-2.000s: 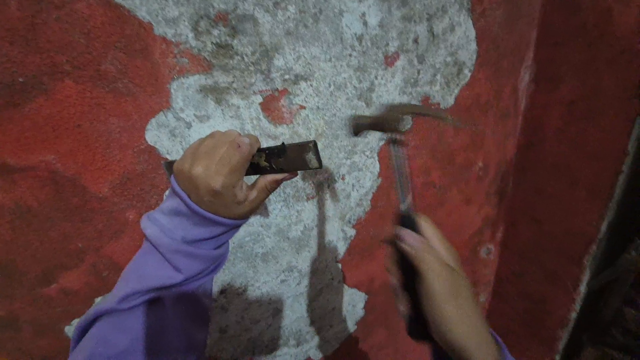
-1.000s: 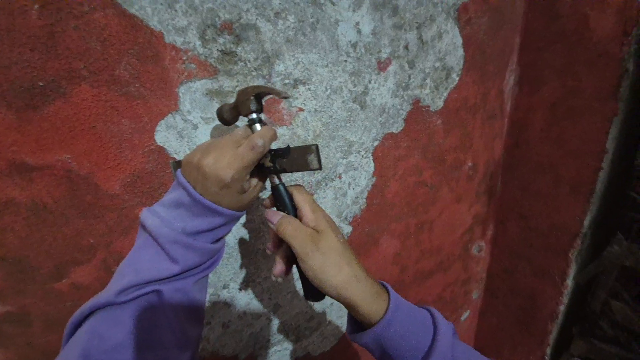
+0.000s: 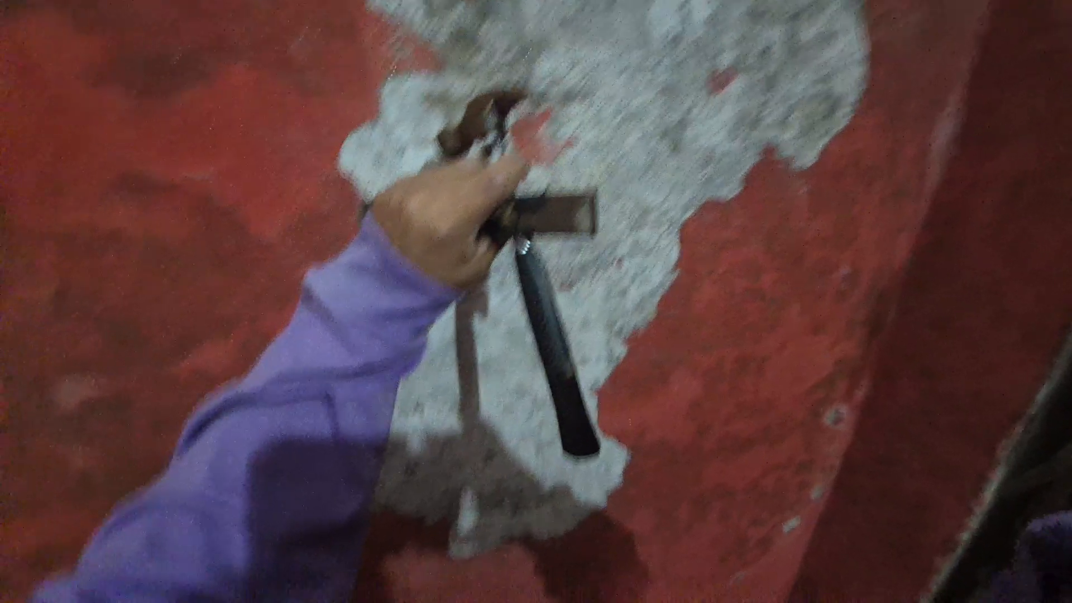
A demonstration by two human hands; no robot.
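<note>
My left hand (image 3: 448, 218), in a purple sleeve, is closed around a claw hammer and a dark, flat metal tool, both together. The hammer's rusty brown head (image 3: 481, 121) shows above my fingers, and its black handle (image 3: 553, 352) slants down to the right below them. Out to the right of my fist sticks the flat metal end (image 3: 557, 214) of the other tool; its exact kind cannot be told. Behind them is a wall patch of bare grey plaster (image 3: 620, 167). My right hand is out of view; only a bit of purple cloth (image 3: 1043, 553) shows at the lower right edge.
Red paint (image 3: 745, 335) with ragged edges surrounds the grey patch. A darker red wall section (image 3: 963, 293) stands at the right, with a pale edge and a dark area beyond it. Shadows fall across the lower part of the patch.
Two seconds ago my right hand held the hammer apart from my left. One second ago both hands were at the hammer; now my right hand has let go and left the view.
</note>
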